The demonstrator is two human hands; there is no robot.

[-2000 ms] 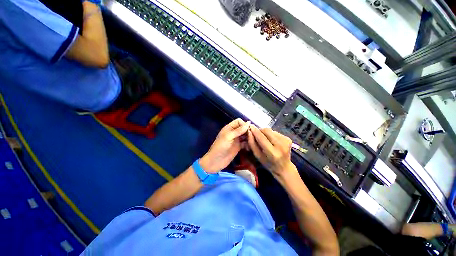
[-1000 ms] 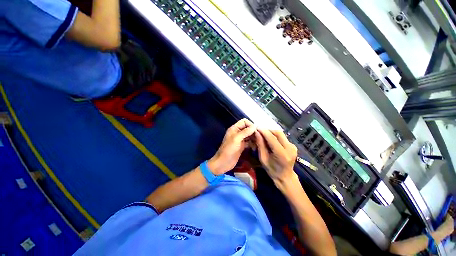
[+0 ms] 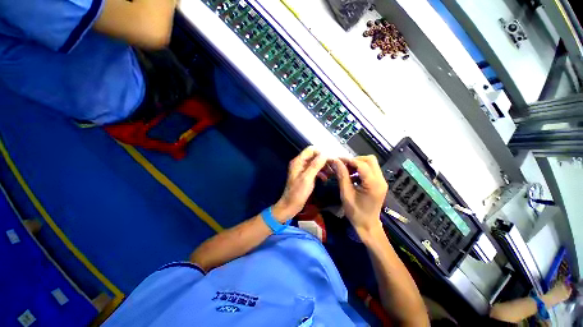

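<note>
My left hand (image 3: pixel 303 181) and my right hand (image 3: pixel 363 191) are raised close together over the bench's front edge, fingertips nearly meeting. A tiny dark piece seems to be pinched between the fingertips; it is too small to name. The black carrier fixture (image 3: pixel 391 225) lies on the rail just right of my right hand, with a green circuit board strip (image 3: pixel 436 197) in it and dark parts along the strip. A long row of green circuit boards (image 3: pixel 281 62) lies in the rail, up and left of the fixture.
A pile of brown-copper components (image 3: pixel 386 39) lies on the white bench (image 3: pixel 422 96), beside a bag with dark contents (image 3: pixel 348 11). A person in a blue shirt (image 3: pixel 70 70) sits at left near a red frame (image 3: pixel 163 137). Another person's forearm (image 3: pixel 516 310) reaches in at lower right.
The bench, board row and fixture have shifted right and slightly down in view. My hands stay together, with the right fingers now more spread. The neighbour's forearm at left has moved.
</note>
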